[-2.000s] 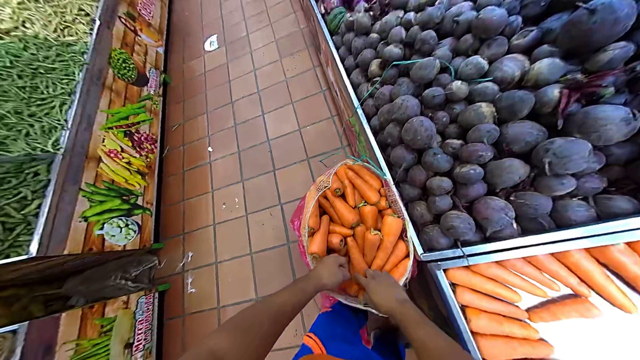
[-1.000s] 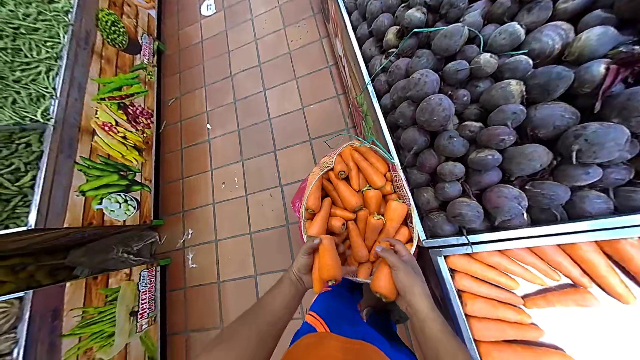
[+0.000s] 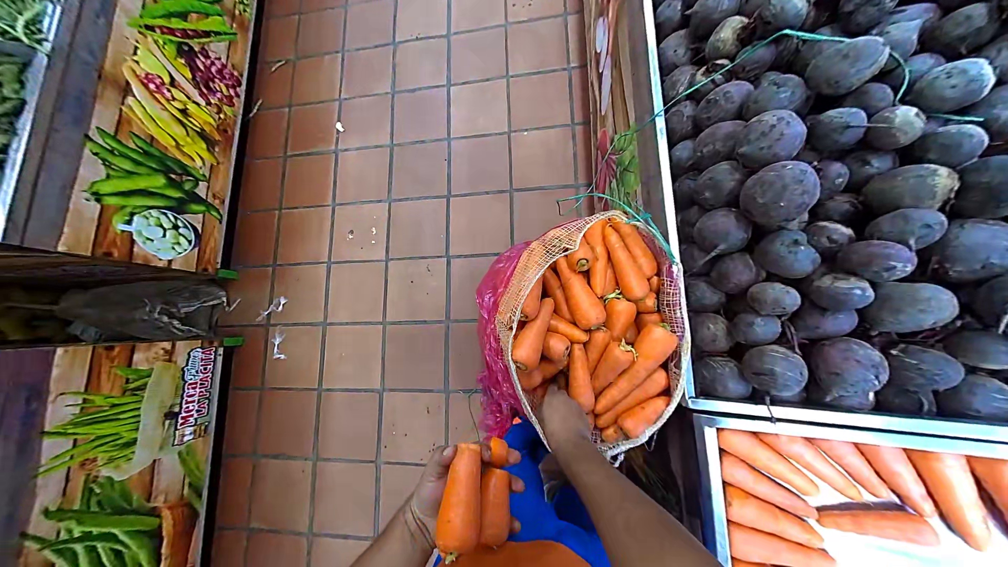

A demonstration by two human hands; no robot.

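An open mesh sack (image 3: 520, 315) full of orange carrots (image 3: 622, 315) stands at the centre right, pink plastic bulging along its left side. My right hand (image 3: 563, 417) reaches into the lower left of the sack among the carrots; its fingers are mostly hidden, so its hold cannot be told. Left of and below the sack, my left hand (image 3: 429, 484) is closed around several carrots (image 3: 459, 504), two of them large and side by side.
Beets (image 3: 780, 193) fill a metal-edged bin right of the sack. Below it, a tray holds a row of carrots (image 3: 787, 504). Along the left runs a stand with vegetable pictures (image 3: 157, 181) and a dark beam (image 3: 142, 307). Tiled floor (image 3: 417, 291) lies between.
Both hands held carrots over the sack a second ago. My left hand has moved out to the left with carrots, and my right hand has gone down into the sack.
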